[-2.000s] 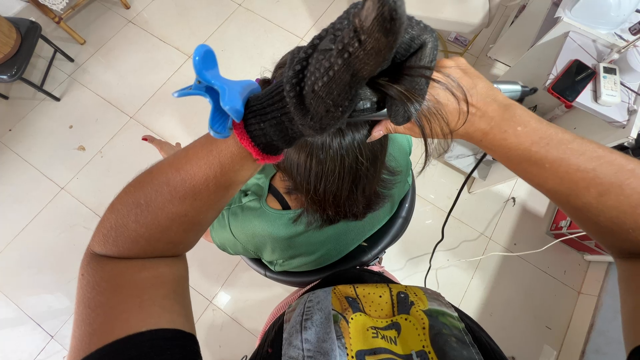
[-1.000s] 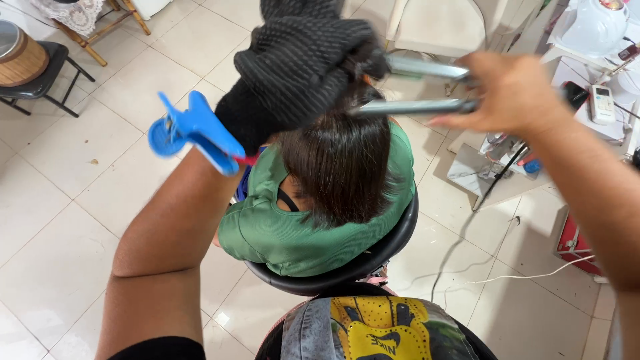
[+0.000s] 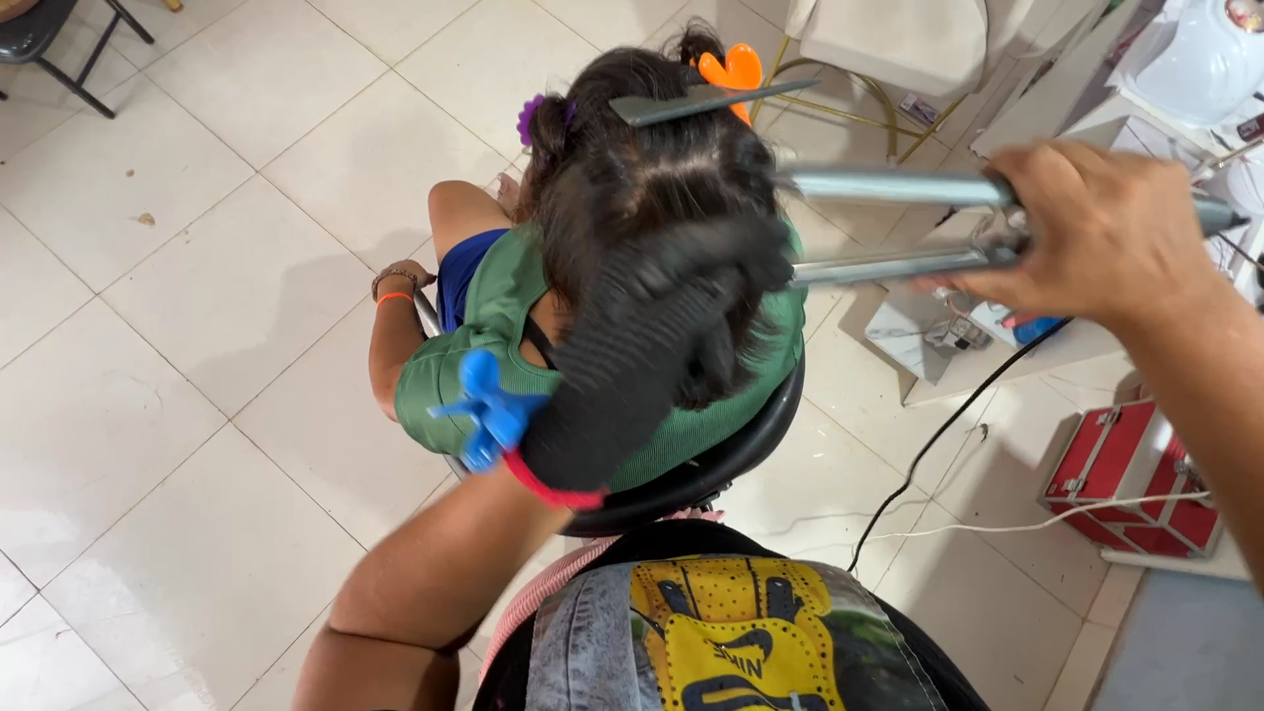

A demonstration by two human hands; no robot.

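My left hand (image 3: 662,336), in a black ribbed glove with a red cuff, lies against the dark hair (image 3: 592,212) at the back of a seated person's head; blur hides its fingers' hold. A blue hair clip (image 3: 489,410) is fixed at the glove's cuff. In my bare right hand (image 3: 1106,232) is a hair straightener (image 3: 899,188), its two long metal arms apart, their tips by the hair. A grey comb (image 3: 691,103) rests in the hair on top, beside an orange hair clip (image 3: 733,71). A purple hair tie (image 3: 530,120) holds a bunch at the head's left.
The person in green sits on a black chair (image 3: 760,444). A black cord (image 3: 918,459) runs down to the floor at the right, near a red case (image 3: 1131,479). A white shelf (image 3: 978,351) stands at the right, a cream chair (image 3: 889,35) at the top.
My gloved left hand has come down from above the head to the back of it. The straightener's arms stand wider apart than a second ago. The comb and orange clip now show.
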